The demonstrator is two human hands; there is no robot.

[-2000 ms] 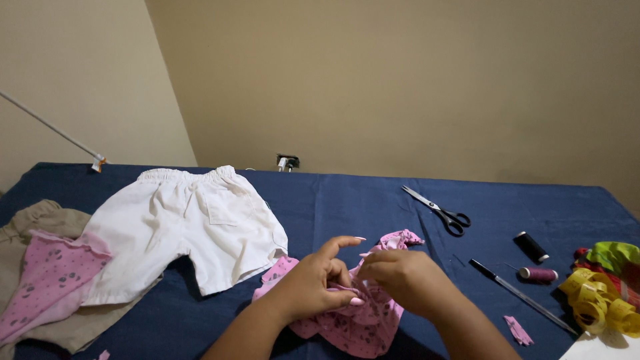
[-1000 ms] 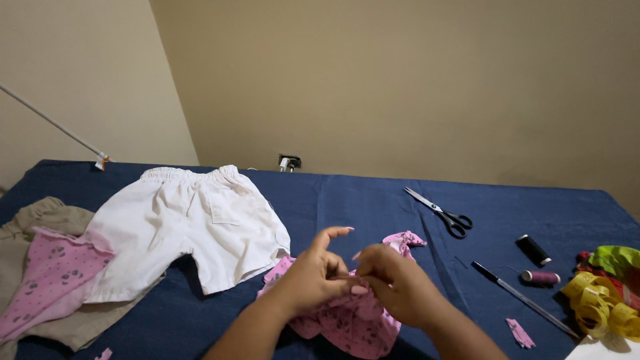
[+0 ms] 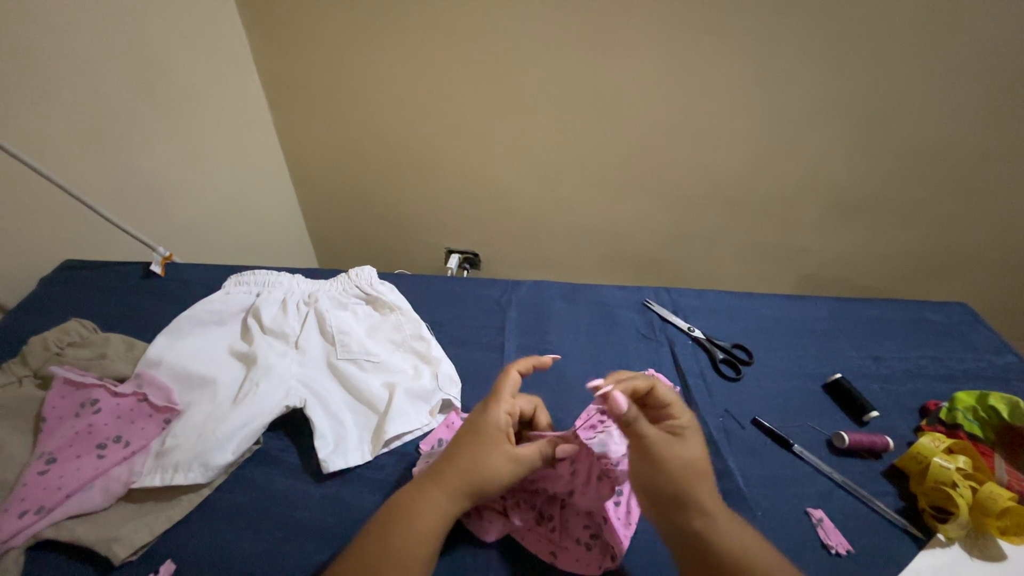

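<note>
Pink printed fabric (image 3: 560, 512) lies bunched on the blue cloth in front of me. My left hand (image 3: 508, 440) pinches a fold of it between thumb and fingers, index finger raised. Just to the right, my right hand (image 3: 656, 424) has its thumb and fingertips pinched together above the fabric; a thin needle or thread seems to run from them toward the fold, too fine to be sure. Black-handled scissors (image 3: 704, 340) lie beyond the right hand. A purple thread spool (image 3: 862, 442), a black thread spool (image 3: 850, 398) and a pen (image 3: 836, 478) lie to its right.
White shorts (image 3: 296, 368) lie at left, over beige fabric (image 3: 88, 352) and beside another pink printed piece (image 3: 88, 448). A yellow measuring tape (image 3: 952, 480) and green fabric (image 3: 988, 412) sit at far right. A pink scrap (image 3: 830, 531) lies near the pen. Wall plugs (image 3: 460, 262) show behind the blue-covered table (image 3: 576, 320).
My right hand has moved away from my left; one second ago their fingertips were together over the pink fabric. The left hand still pinches the fabric.
</note>
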